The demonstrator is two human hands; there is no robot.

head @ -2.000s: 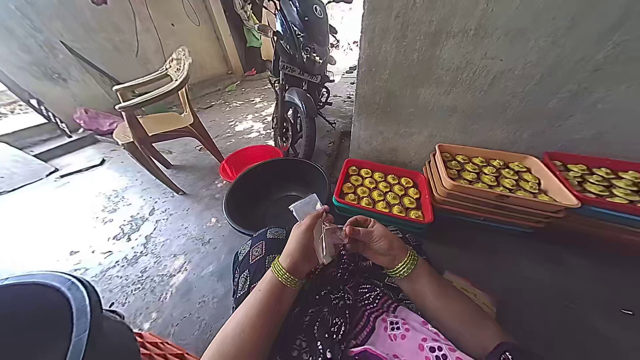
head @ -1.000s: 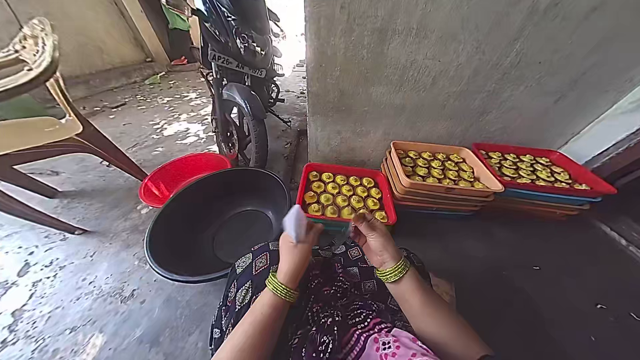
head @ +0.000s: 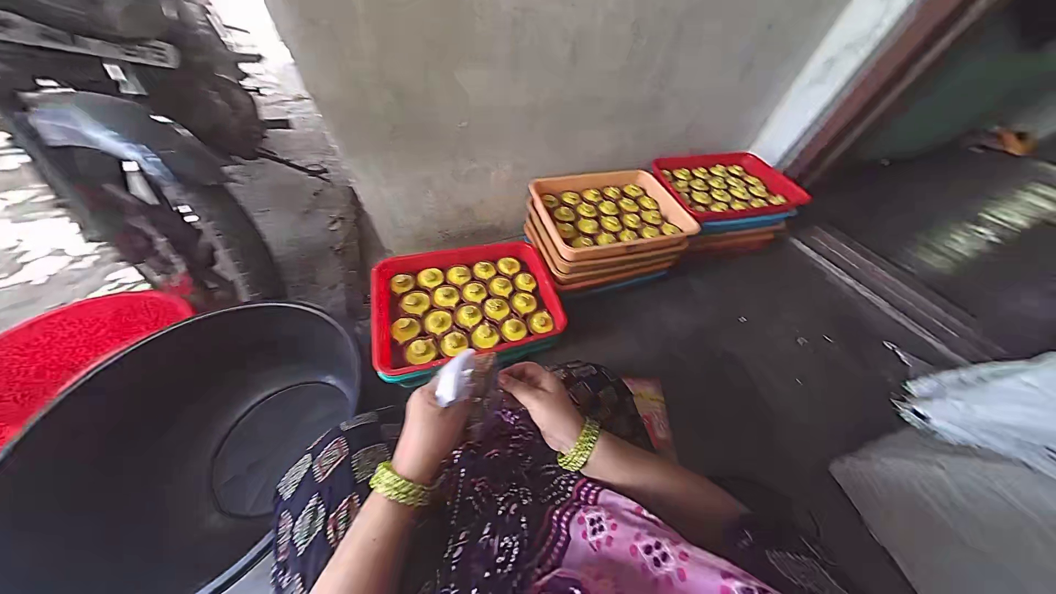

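Observation:
In my left hand (head: 437, 417) is a small white packet or folded piece (head: 455, 378), blurred, with its outline hard to make out. My right hand (head: 540, 400) is close beside it, fingertips bent together near the packet; whether they pinch anything is too blurred to tell. Both hands are above my patterned lap, yellow-green bangles on the wrists. Just beyond them lies a red plastic tray (head: 381, 318) filled with rows of small yellow-topped pieces. Farther right, an orange tray (head: 540, 202) tops a stack, and another red tray (head: 792, 191) tops a second stack, both holding similar pieces.
A large black plastic tub (head: 99, 487) stands at my left, with a red basin (head: 91, 330) behind it. A motorcycle (head: 148, 157) is parked at the upper left. The concrete wall (head: 528, 91) rises behind the trays. At the right are a door threshold and a whitish plastic sack (head: 990, 412).
The view has swung right and nearer the trays; the chair is out of view. My hands remain close together over my lap, with the white piece still in the left hand.

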